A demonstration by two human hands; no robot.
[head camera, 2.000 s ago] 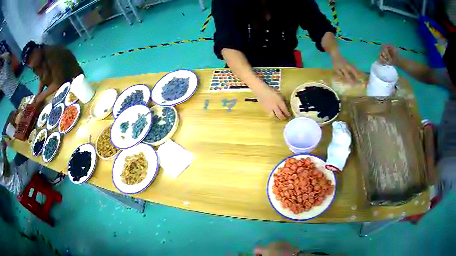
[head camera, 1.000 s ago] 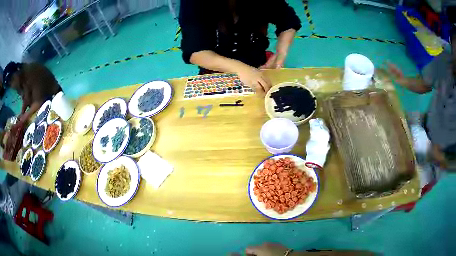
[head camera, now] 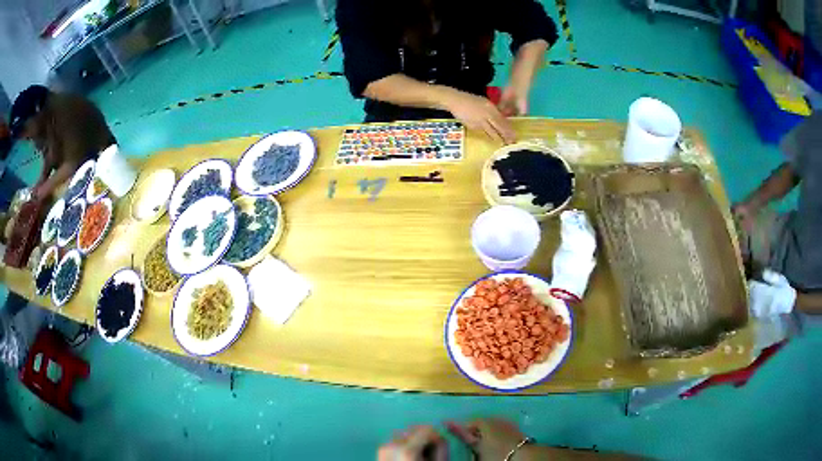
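Observation:
My right hand [head camera: 491, 438] is at the bottom edge, with a thin bracelet at the wrist, blurred. My left hand [head camera: 413, 444] is just left of it, small and cut off by the edge. Whether either holds anything cannot be told. Nearest in front is a blue-rimmed plate [head camera: 458, 356] heaped with orange round keycaps [head camera: 510, 328]. A lilac bowl [head camera: 506, 236] stands behind it, and a limp white glove with a red cuff edge [head camera: 574, 255] lies to the right.
A brown cardboard tray [head camera: 671, 257] and white bucket [head camera: 651, 131] stand at right. Black bar keycaps [head camera: 532, 177] fill a cream dish. A person sits behind a keyboard-layout tray [head camera: 400, 142]; others are at both sides. Plates of coloured keycaps [head camera: 211, 310] stand at left.
My left hand has come into view beside my right hand. The view has shifted. The person opposite has drawn a hand back from the table; the person at right has lowered an arm.

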